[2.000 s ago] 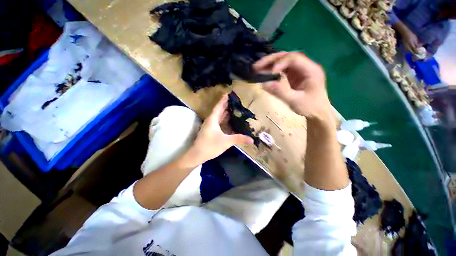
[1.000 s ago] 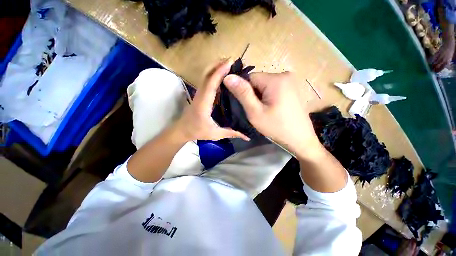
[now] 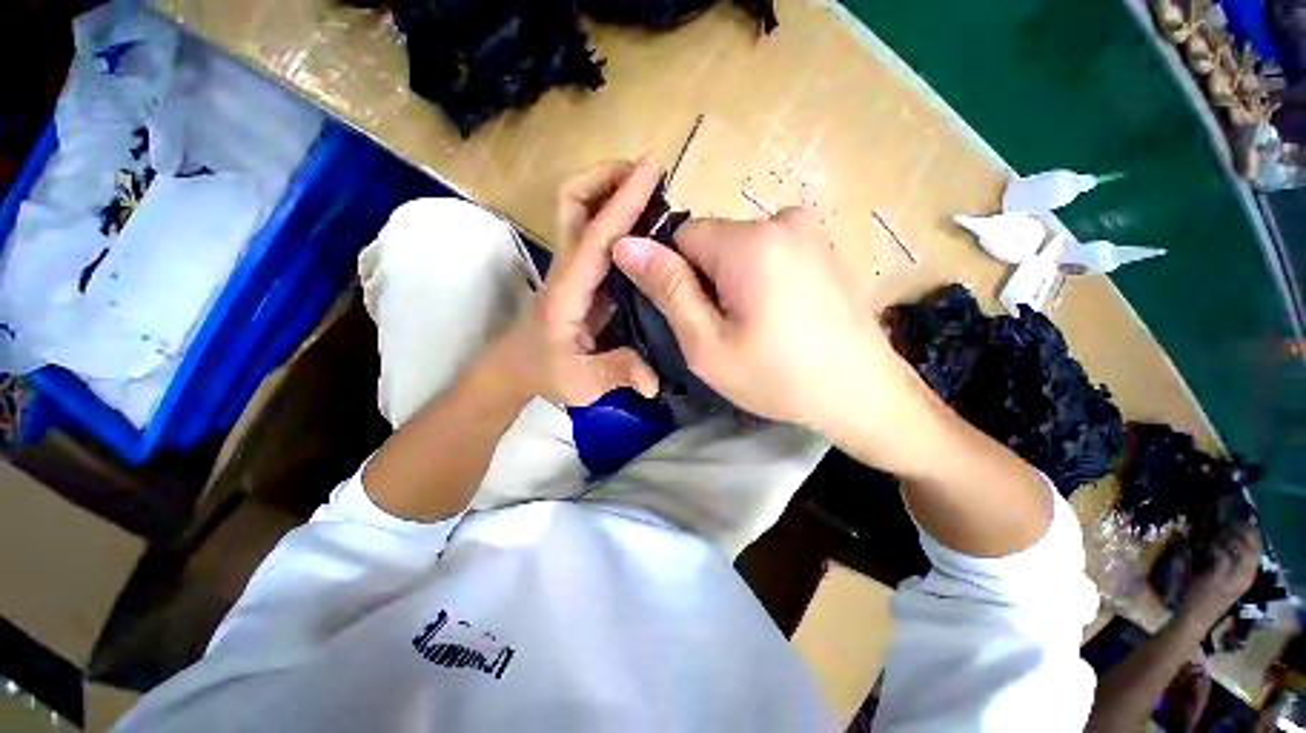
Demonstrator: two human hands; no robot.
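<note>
A limp black part is held between my hands above my lap, at the bench edge. My left hand holds its left side with the fingers up along it and the thumb below. My right hand grips it from the right, thumb on top near its upper end. Much of the part is hidden by my fingers. A thin dark stick shows just above the part's upper end; I cannot tell whether it touches the part.
Black heaps lie on the bench at the upper left and right. White squeeze bottles stand behind the right heap. A blue crate is at left. Another person's hand reaches into black parts at lower right.
Both hands came together on the black part, and the loose piece in my right hand is no longer visible separately. Another person's hand has come in at the lower right.
</note>
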